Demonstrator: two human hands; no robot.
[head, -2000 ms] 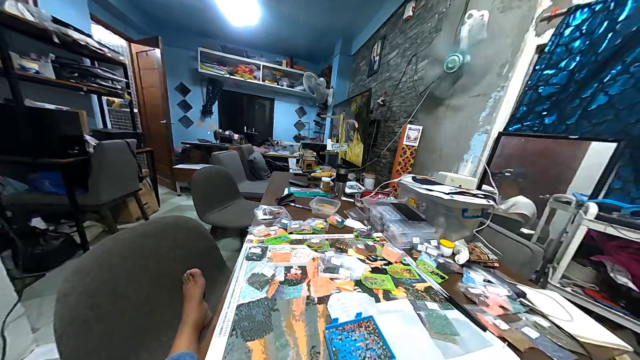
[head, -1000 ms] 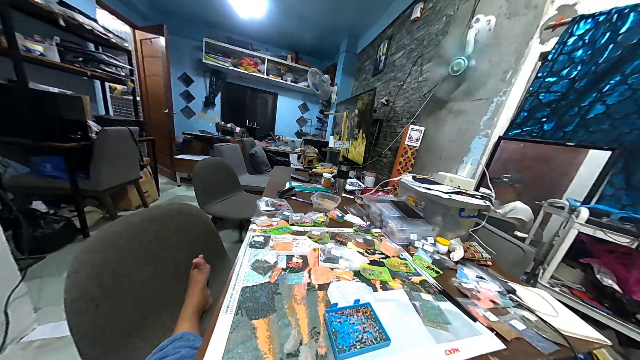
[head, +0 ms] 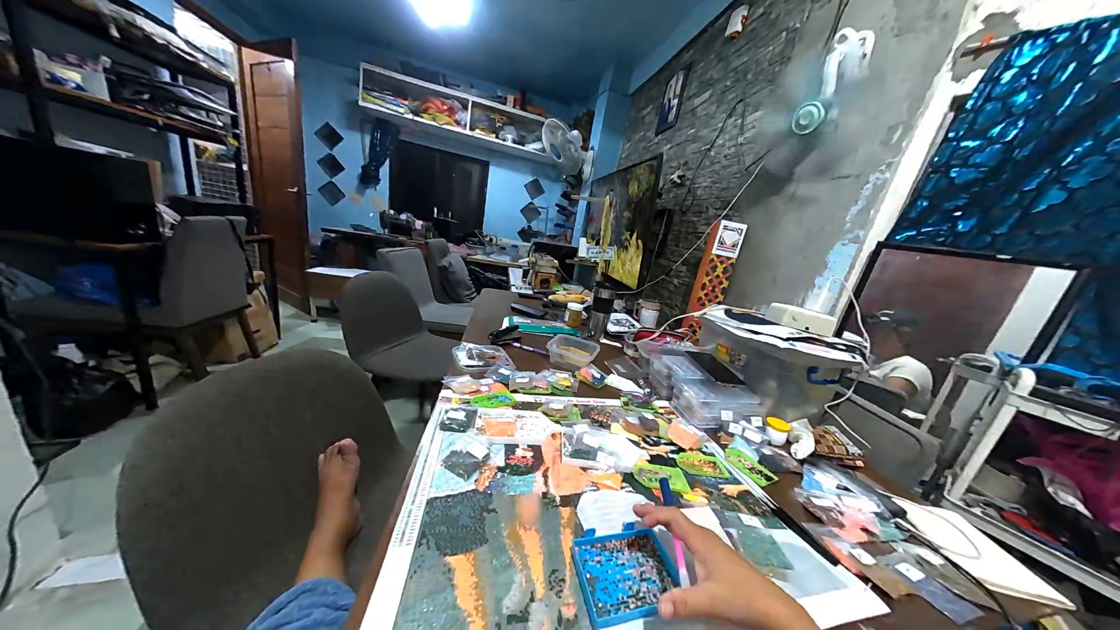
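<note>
My right hand (head: 717, 569) reaches in from the lower right, index finger and thumb spread at the right side of a blue tray (head: 623, 577) of small multicoloured beads. A slim blue and pink pen (head: 677, 542) lies across the hand, passing by the index finger, and appears held in it. Under the tray spreads a partly covered diamond painting canvas (head: 464, 525) in grey-green and orange. A white sheet (head: 608, 510) is just beyond the tray. Green bead trays (head: 661, 476) and small plastic bags of beads (head: 468, 455) rest on the canvas. My left hand is out of view.
A bare foot (head: 339, 490) rests on a grey chair (head: 236, 490) at the left. Clear plastic boxes (head: 709, 394), a large storage bin (head: 770, 359) and a yellow-lidded jar (head: 777, 429) stand at the right. More bead bags (head: 849, 516) lie along the right side of the table.
My right hand has come into view from the lower right with the pen, beside the blue tray. Neither was visible in the earlier frames.
</note>
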